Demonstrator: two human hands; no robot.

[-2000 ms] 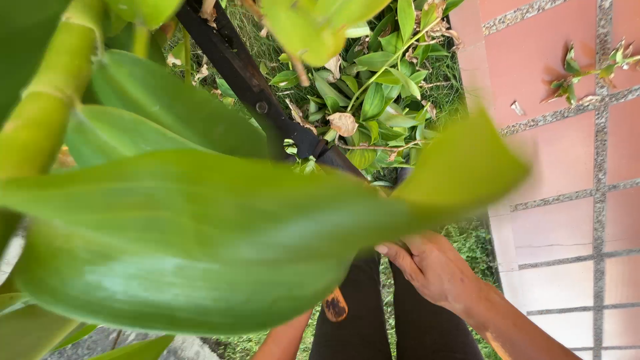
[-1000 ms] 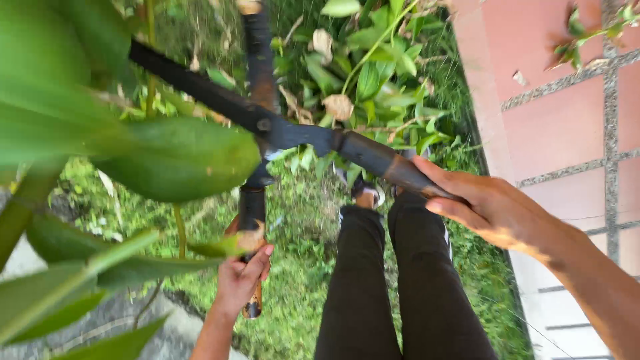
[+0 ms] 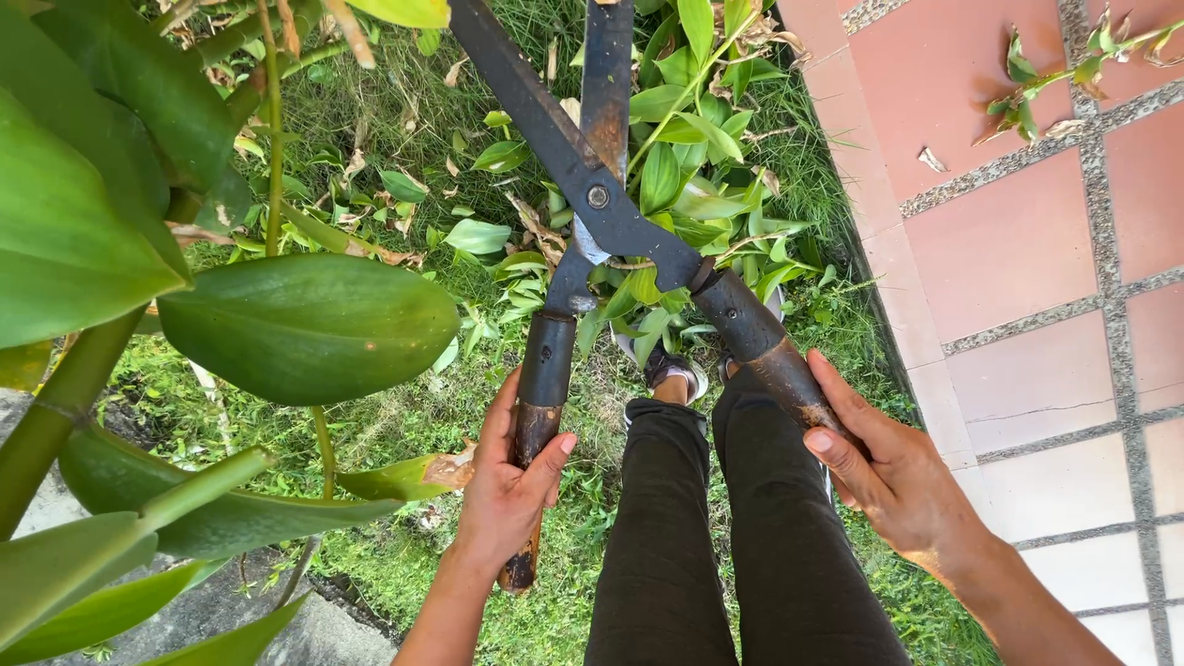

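Note:
A pair of hedge shears (image 3: pixel 598 196) with dark, rust-marked blades fills the upper middle, its blades spread apart and pointing away from me; their tips run out of the frame at the top. My left hand (image 3: pixel 513 472) is closed around the left wooden handle, the handle's end showing below it. The right handle is in my right hand (image 3: pixel 879 462), near its end. Beyond the pivot lie leafy cut stems (image 3: pixel 694 176) on the grass. To the left of the shears stands a plant with broad green leaves (image 3: pixel 310 328) and a thick green stem (image 3: pixel 60 416).
Pink and pale floor tiles (image 3: pixel 999 240) with pebbled joints run along the right, a leafy sprig (image 3: pixel 1045 92) lying on them. Grey stone (image 3: pixel 324 638) edges the lower left. My shoes (image 3: pixel 671 370) stand on grass below the shears.
The large leaf that covered much of the view two seconds ago no longer does. Since one second ago, the shears have moved right and the left handle is closer to upright. Both hands still grip the handles.

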